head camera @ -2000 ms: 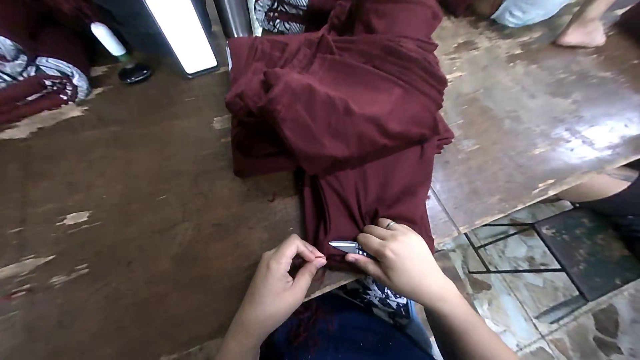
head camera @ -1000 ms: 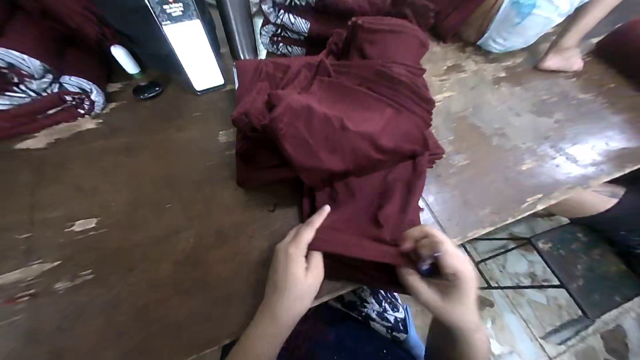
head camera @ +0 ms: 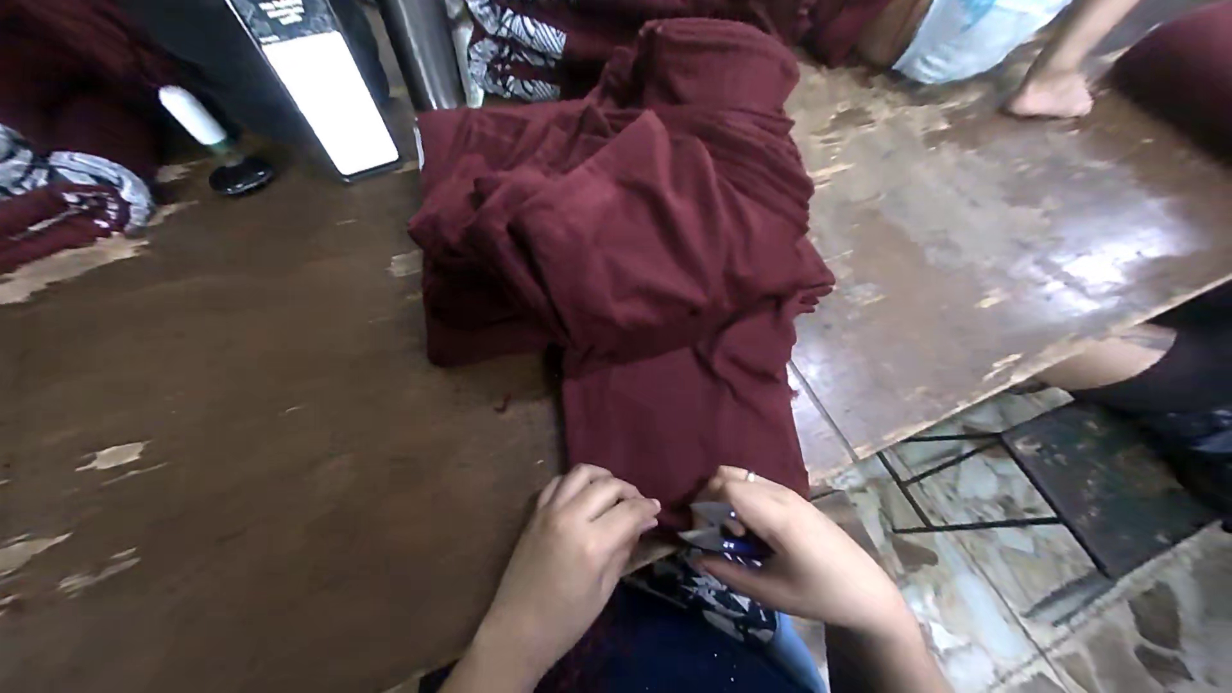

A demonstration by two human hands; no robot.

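A heap of maroon fabric [head camera: 664, 231] lies on the worn wooden table [head camera: 241, 433], with a flat folded length running down to the near edge. At the lower left corner of that length, my left hand [head camera: 587, 529] pinches the cloth between thumb and fingers. My right hand [head camera: 780, 549], a ring on one finger, holds a pair of thread snips [head camera: 717, 529] with blue on the handle. Their blades are apart and point left, towards my left fingertips. Part of the handle is hidden in the palm.
At the back left stand a white and black box [head camera: 327, 101], a metal cylinder [head camera: 421, 53] and a white-topped item with a black base [head camera: 241, 175]. Patterned cloth [head camera: 72, 192] lies far left. Another person's bare foot [head camera: 1049, 94] rests at the back right. A dark metal-framed stool [head camera: 1107, 481] stands beyond the right edge.
My left hand has gone from lying along the fabric's left edge to pinching its lower corner. In my right hand the snips now show with blades apart, pointing left; a second ago they were mostly hidden.
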